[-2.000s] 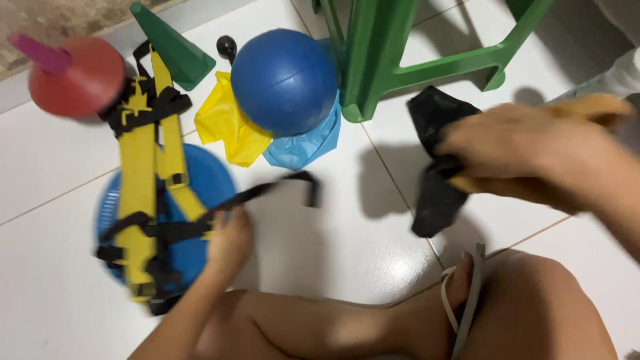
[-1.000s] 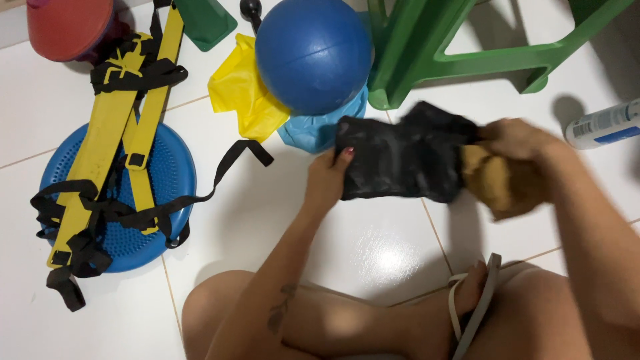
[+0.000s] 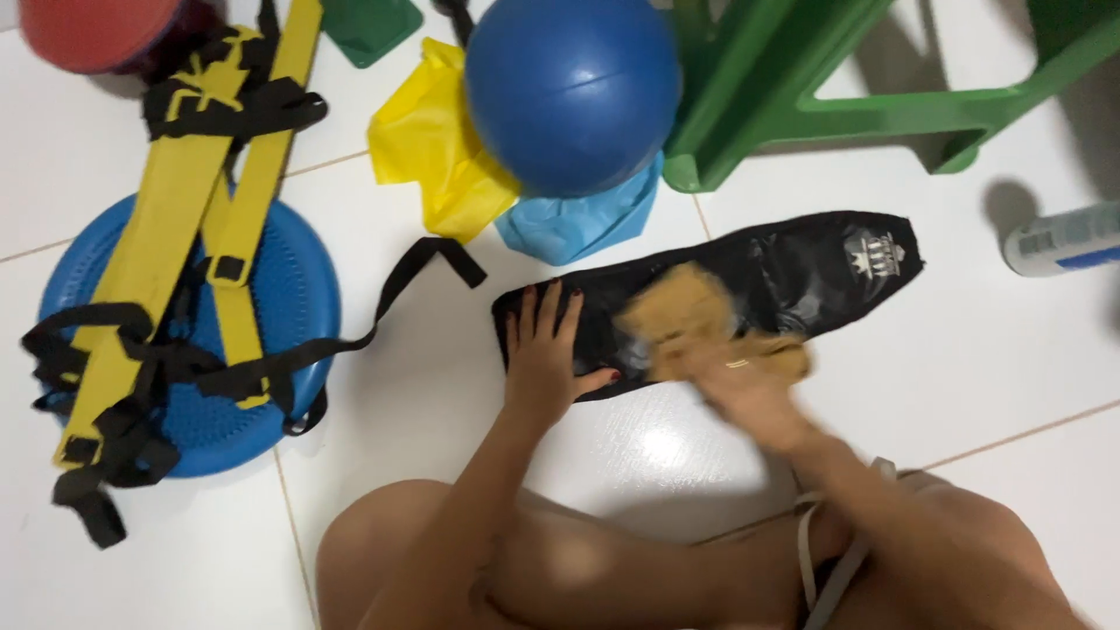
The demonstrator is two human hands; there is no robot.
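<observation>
A long black shiny fabric pouch (image 3: 787, 262) with a silver printed logo at its right end lies spread on the white tiles. My left hand (image 3: 542, 359) presses flat on its left part, fingers spread, holding nothing. My right hand (image 3: 744, 394) grips a tan cloth (image 3: 682, 306), which touches the middle of the pouch; hand and cloth are motion-blurred.
Left, a yellow and black strap ladder (image 3: 175, 227) lies over a blue balance disc (image 3: 297, 271). Beyond the pouch are a blue ball (image 3: 573, 87), a yellow sheet (image 3: 437, 149), a light blue sheet (image 3: 586, 219) and a green plastic stool (image 3: 892, 118). A bottle (image 3: 1067, 238) lies at right.
The black pouch, earlier held bunched in my right hand, now lies stretched out on the floor. My left hand has moved from the strap ladder onto the pouch. The tan cloth has moved left over it.
</observation>
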